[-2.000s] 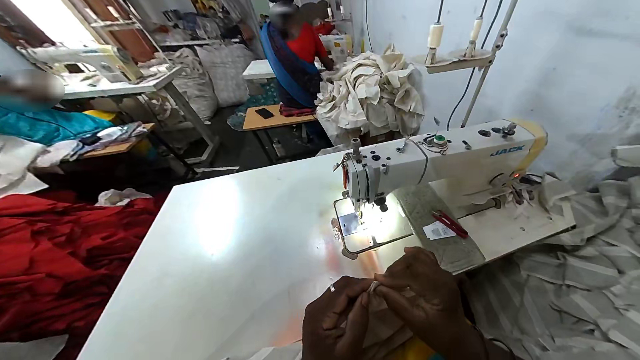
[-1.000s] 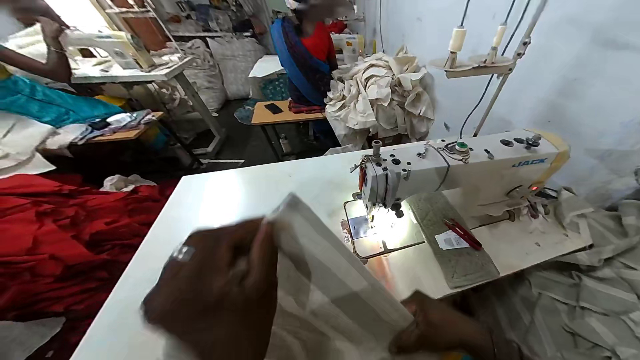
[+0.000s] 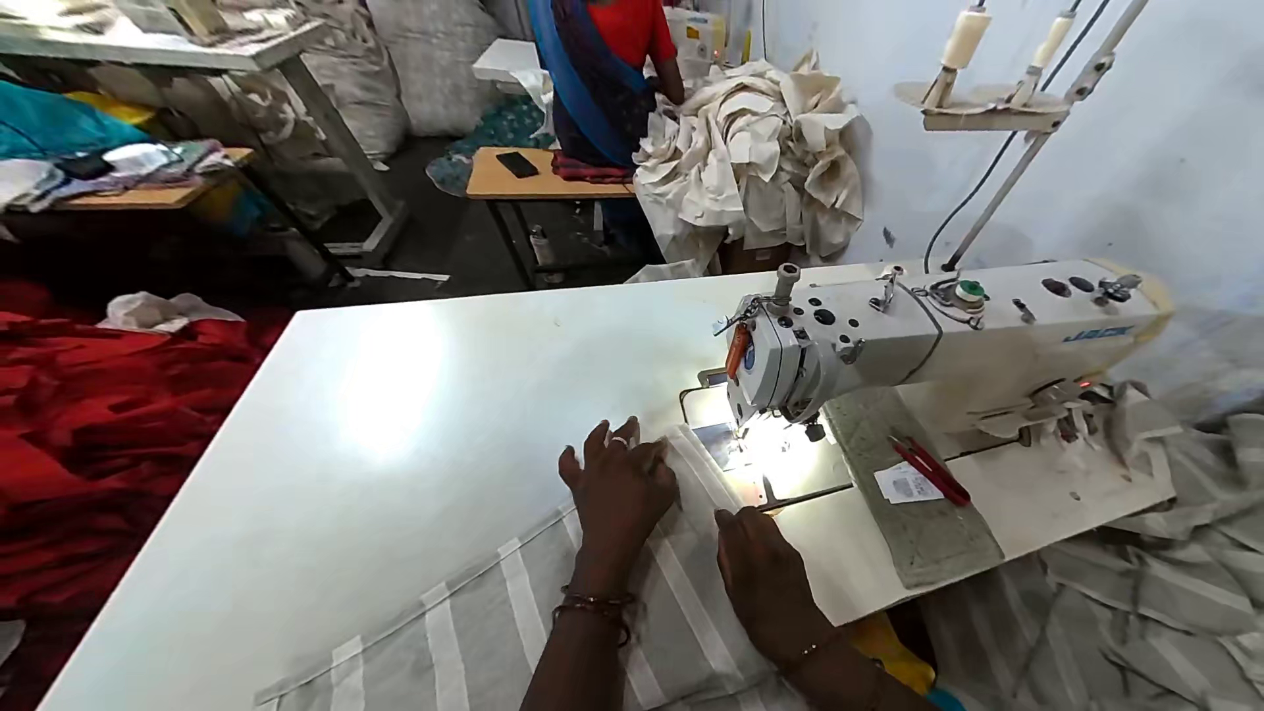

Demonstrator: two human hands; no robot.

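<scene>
A grey fabric with white stripes [image 3: 474, 612] lies on the white sewing table [image 3: 425, 425], its folded corner close to the needle area of a Jack sewing machine [image 3: 948, 336]. On the fabric near that corner rests my left hand [image 3: 622, 484], fingers spread, with a ring and bangles. My right hand [image 3: 770, 573] holds the folded right edge between thumb and fingers, just short of the lit needle plate [image 3: 780, 459]. Red-handled thread snips [image 3: 930, 471] and a small white label [image 3: 907, 484] lie on a grey pad [image 3: 918, 538] right of the needle.
Red cloth [image 3: 109, 444] is heaped left of the table. Striped fabric [image 3: 1155, 592] hangs at the right. Behind stand a person [image 3: 602, 89] in blue and red, a cream cloth pile [image 3: 755, 158] and a small wooden table [image 3: 494, 178]. A thread stand [image 3: 997, 118] rises behind the machine.
The striped fabric, raised between my hands a second ago, now lies on the table with its corner beside the needle area. My left hand has come down onto it. The view has shifted.
</scene>
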